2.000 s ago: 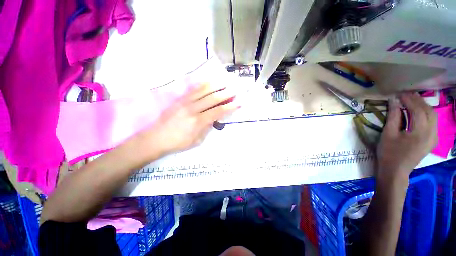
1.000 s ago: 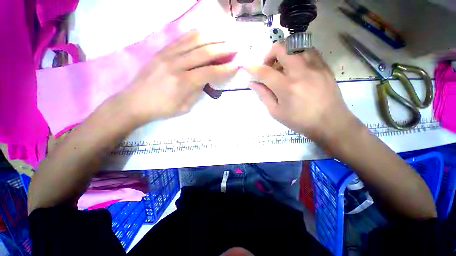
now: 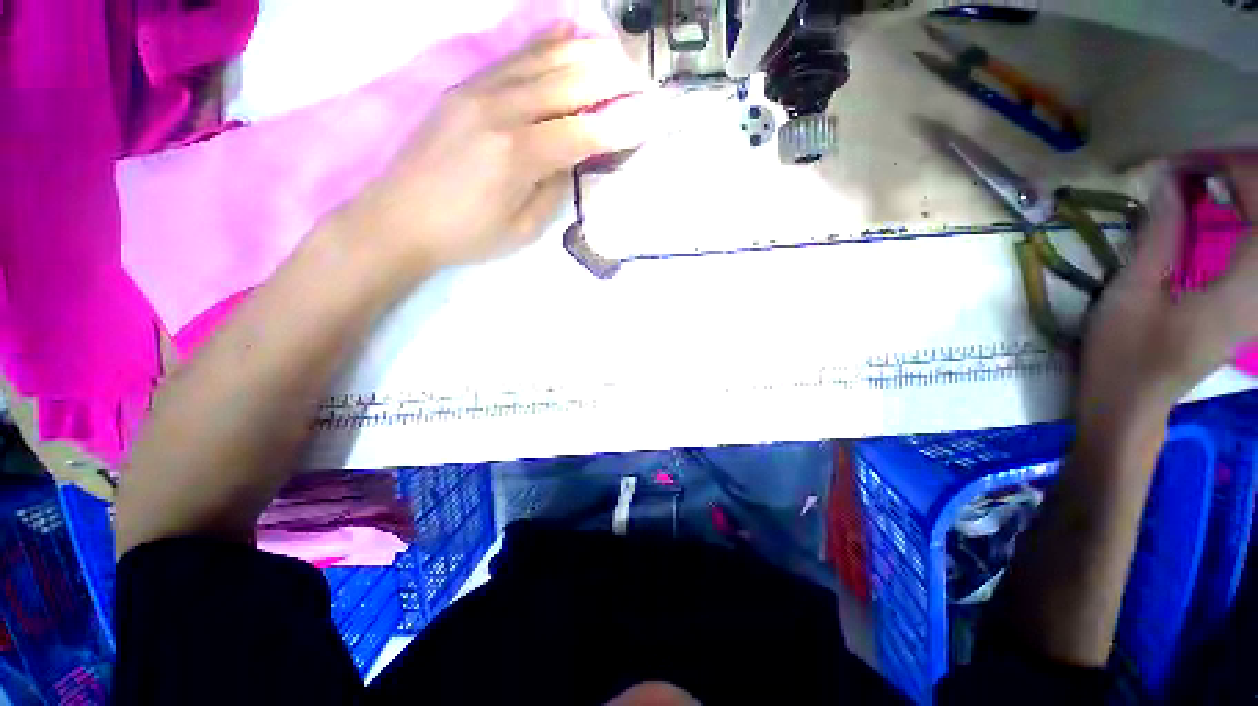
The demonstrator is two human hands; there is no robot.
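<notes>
My left hand [image 3: 504, 152] lies flat on the light-pink panel [image 3: 262, 200], its fingertips near the presser foot [image 3: 686, 35] under a glaring lamp. The panel runs left across the table and is washed out white near the needle. My right hand [image 3: 1173, 276] is at the right table edge, over the small stack of pink pieces [image 3: 1214, 241]. Its fingers are partly cut off by the frame edge, and whether they grip a piece cannot be told.
Scissors with brass-gold handles [image 3: 1055, 228] lie beside my right hand. Snips with blue and orange handles [image 3: 1014, 97] lie above them. A hot-pink pile [image 3: 62, 207] is at left. Blue baskets [image 3: 904, 552] stand below the table, which has a printed ruler [image 3: 455, 404].
My right hand has moved from beside the needle area to the pink stack at the right. My left hand stays on the panel, slightly higher in view.
</notes>
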